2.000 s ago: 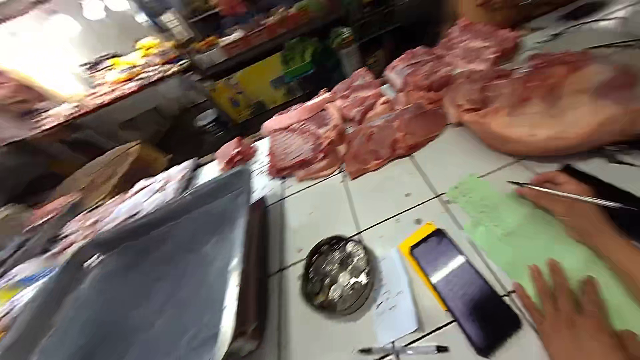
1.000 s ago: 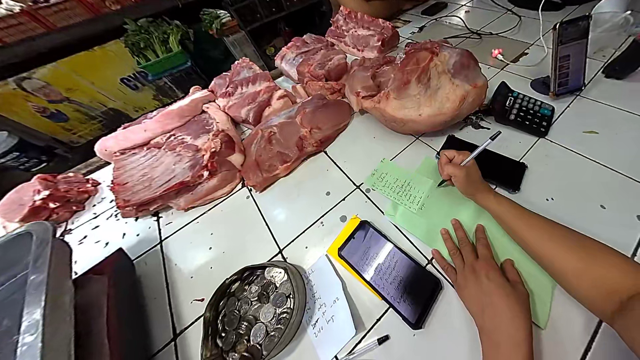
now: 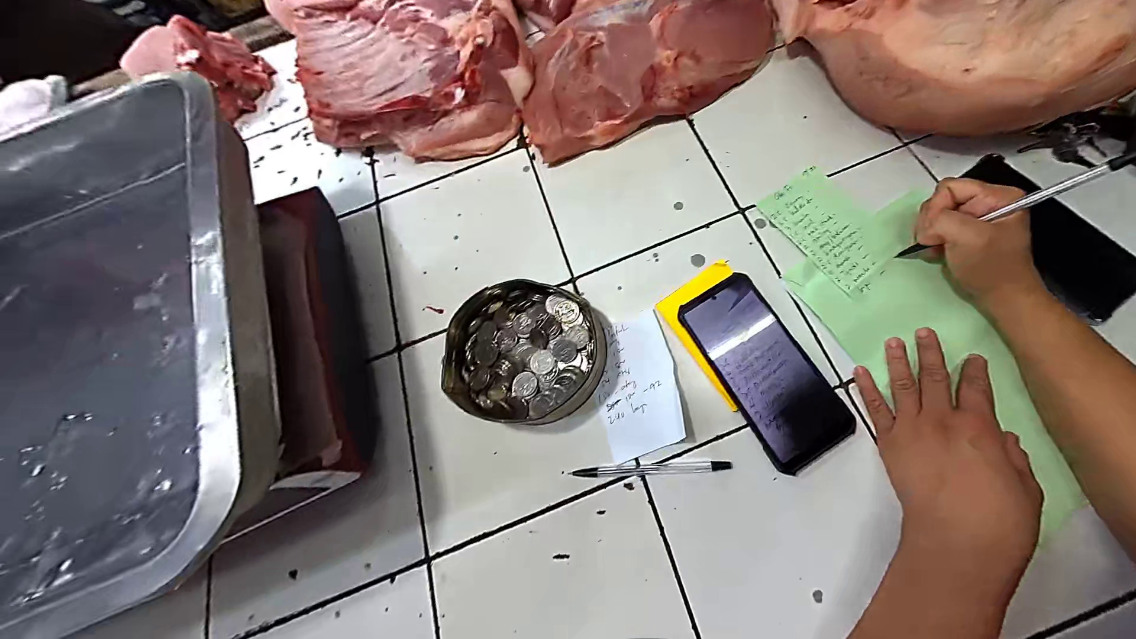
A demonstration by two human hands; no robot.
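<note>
My right hand grips a clear ballpoint pen, its tip close to the green paper. My left hand lies flat, fingers spread, on a large sheet of green paper. A smaller green note with handwriting overlaps the sheet's upper left. Left of my hands, a smartphone with a lit screen lies partly on a yellow item. Beside it are a white handwritten slip and a second pen. A round container of coins touches the slip's left side.
A large metal tray rests at the left above a dark red object. Raw meat slabs and a large pale cut line the far side of the white tiled counter. A black phone and keys lie at right.
The view has swung down and left since one second ago, with more of the tray in it. My right hand still holds the pen and my left hand still lies on the green sheet.
</note>
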